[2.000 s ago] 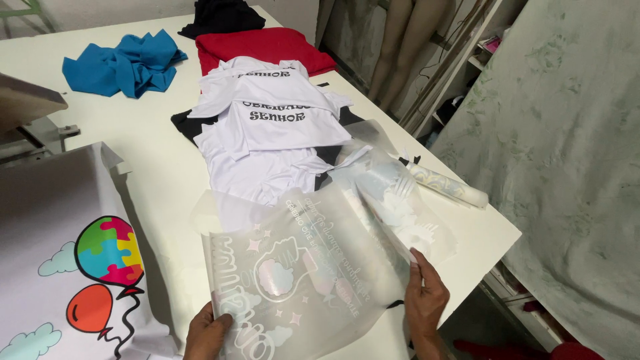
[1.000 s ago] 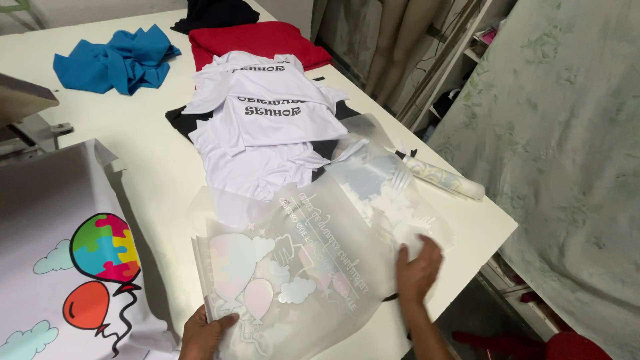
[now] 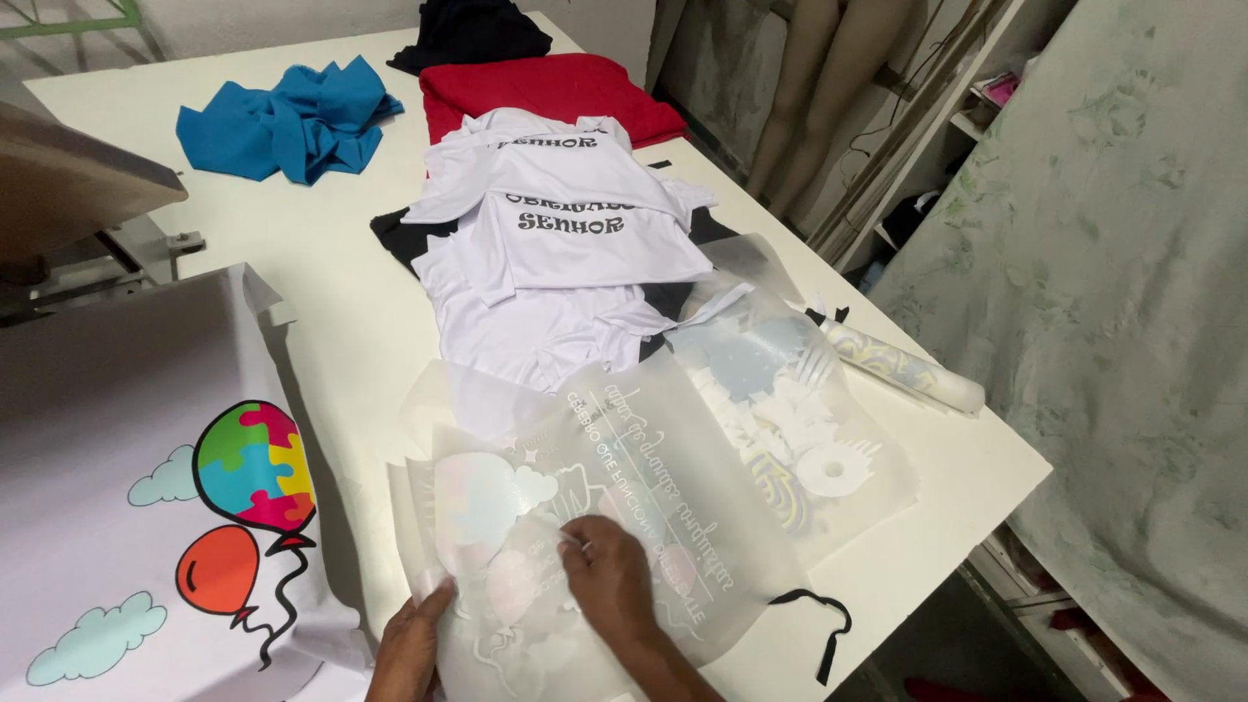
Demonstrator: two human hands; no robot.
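Note:
Translucent transfer film sheets (image 3: 721, 487), printed with mirrored white lettering and pale balloons, lie in a stack at the table's near edge. My left hand (image 3: 414, 634) grips their left edge, thumb on top. My right hand (image 3: 604, 570) is over the middle of the stack, its thumb and fingertips pinching a piece of film. Behind the sheets are white shirts (image 3: 585, 244) with black lettering, overlapping on black cloth. To the right another film sheet (image 3: 829, 468) with white and bluish prints lies flat, beside a rolled printed film (image 3: 902, 366).
At left, white fabric (image 3: 117, 419) printed with colourful balloons hangs from a machine (image 3: 88, 224), probably a heat press. Blue cloth (image 3: 292, 122), folded red cloth (image 3: 546, 88) and black cloth (image 3: 478, 34) lie farther back. A black cord (image 3: 829, 634) is near the table's right edge.
My right hand has moved left from the right side of the sheets onto their middle. My left hand stays at the left edge. The large balloon print now shows where lettering showed two seconds ago.

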